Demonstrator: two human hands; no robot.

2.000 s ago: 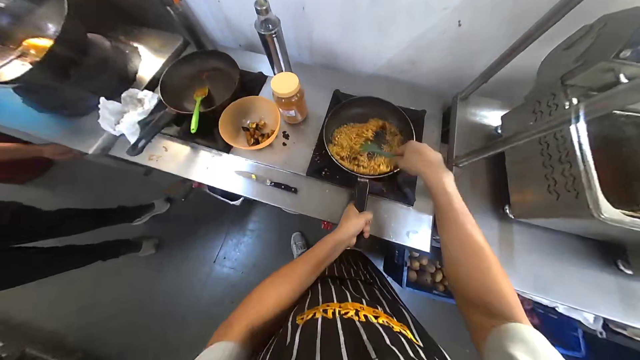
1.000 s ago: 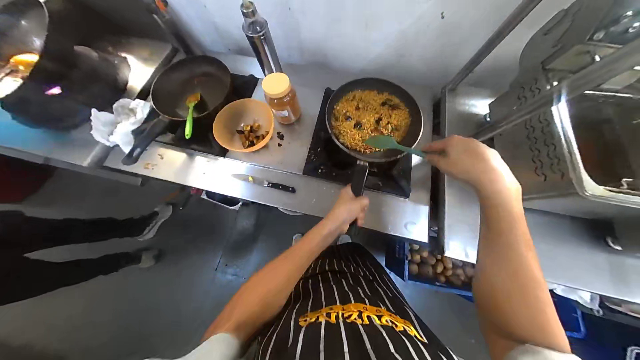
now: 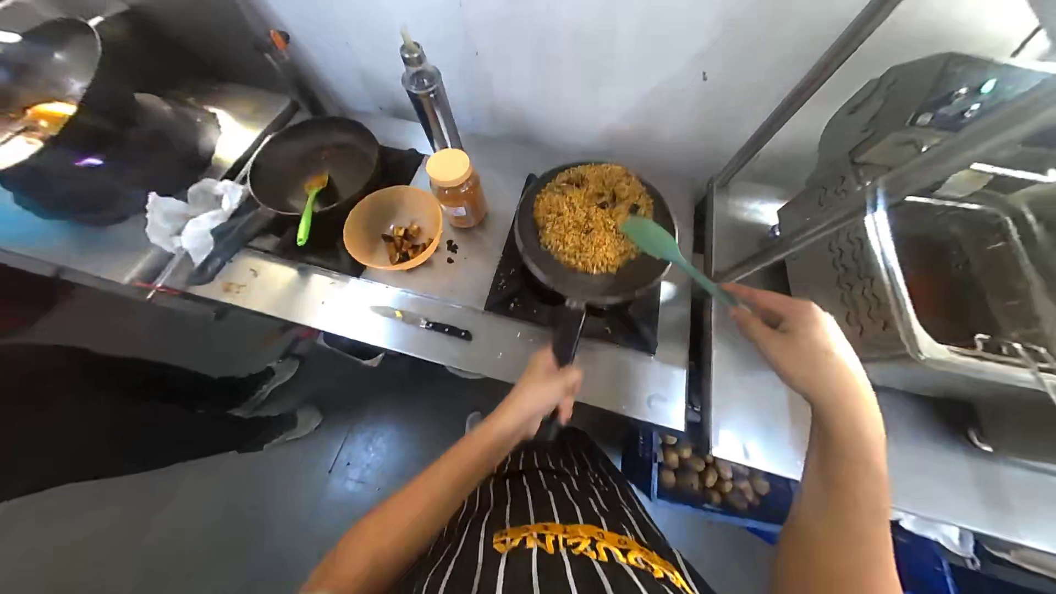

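My left hand (image 3: 544,389) grips the black handle (image 3: 569,334) of a frying pan (image 3: 590,285), which sits over a black burner grate (image 3: 528,305). Golden-brown fried rice or a similar grain (image 3: 582,219) with dark bits fills much of the pan. In my right hand (image 3: 784,326) is a green spatula (image 3: 660,243); its blade touches the food's right side. Left of the pan stand a lidded jar of brown seasoning (image 3: 459,198) and an orange bowl (image 3: 371,223) with browned pieces in it. A knife with a black handle (image 3: 445,330) lies at the counter's front.
A second pan (image 3: 285,161) holds a light-green utensil (image 3: 306,219), with a crumpled white cloth (image 3: 194,223) by its handle. A steel bottle (image 3: 433,107) stands behind. Large woks occupy the far left; a metal fryer (image 3: 907,247) is at right. Potatoes (image 3: 709,477) fill a crate below. Another person's legs (image 3: 165,408) show left.
The food, earlier spread around the pan, is now gathered more toward its far left. My right hand has drawn back from over the pan's right edge, where it was two seconds ago.
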